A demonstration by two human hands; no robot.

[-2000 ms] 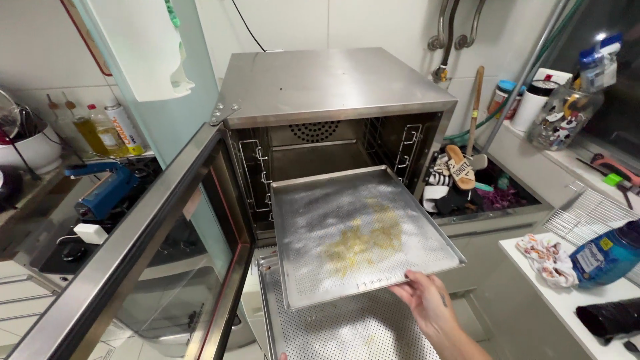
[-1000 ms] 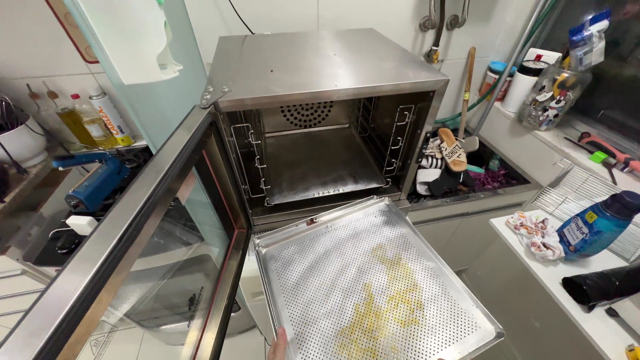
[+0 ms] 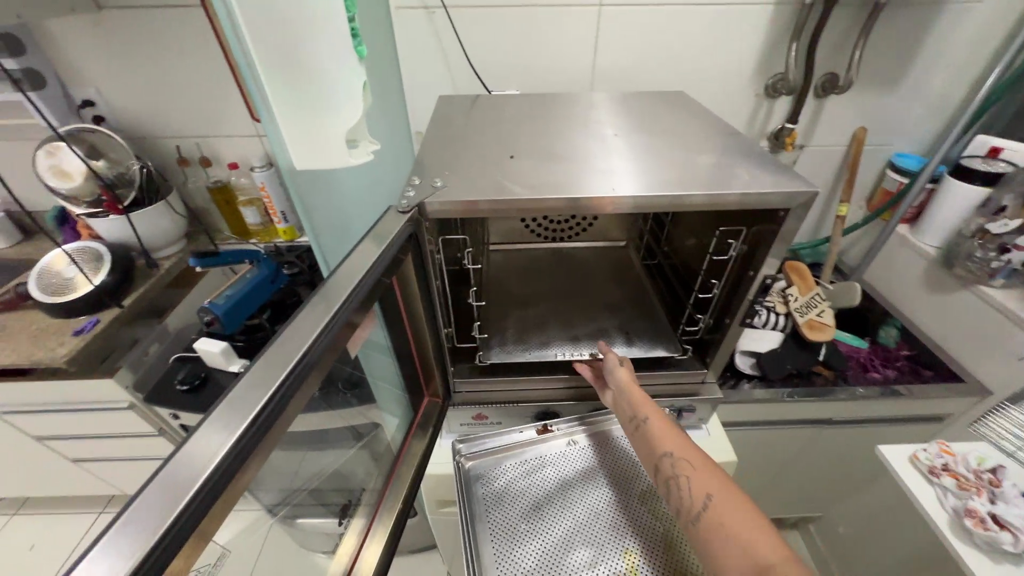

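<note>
My right hand point(image 3: 606, 373) grips the front edge of a perforated metal tray point(image 3: 578, 304) that lies on the lowest rack supports inside a stainless steel oven point(image 3: 616, 148). Its thumb is on top and its fingers are under the edge. Below, in front of the oven, a stack of perforated metal trays point(image 3: 552, 504) is held up at an angle, with yellowish residue on the top one near the lower frame edge. My left hand is out of view; what supports the stack cannot be seen.
The glass oven door point(image 3: 320, 416) stands swung out at the left. Beyond it are a stove with a blue appliance point(image 3: 240, 288) and a white bowl point(image 3: 144, 220). At the right, sandals point(image 3: 808, 308) lie by a sink, and a white shelf point(image 3: 912, 488) holds a crumpled cloth point(image 3: 972, 484).
My right hand, out of view one second ago, has reached into the oven opening and taken hold of the inner tray's edge. My left hand has gone out of view.
</note>
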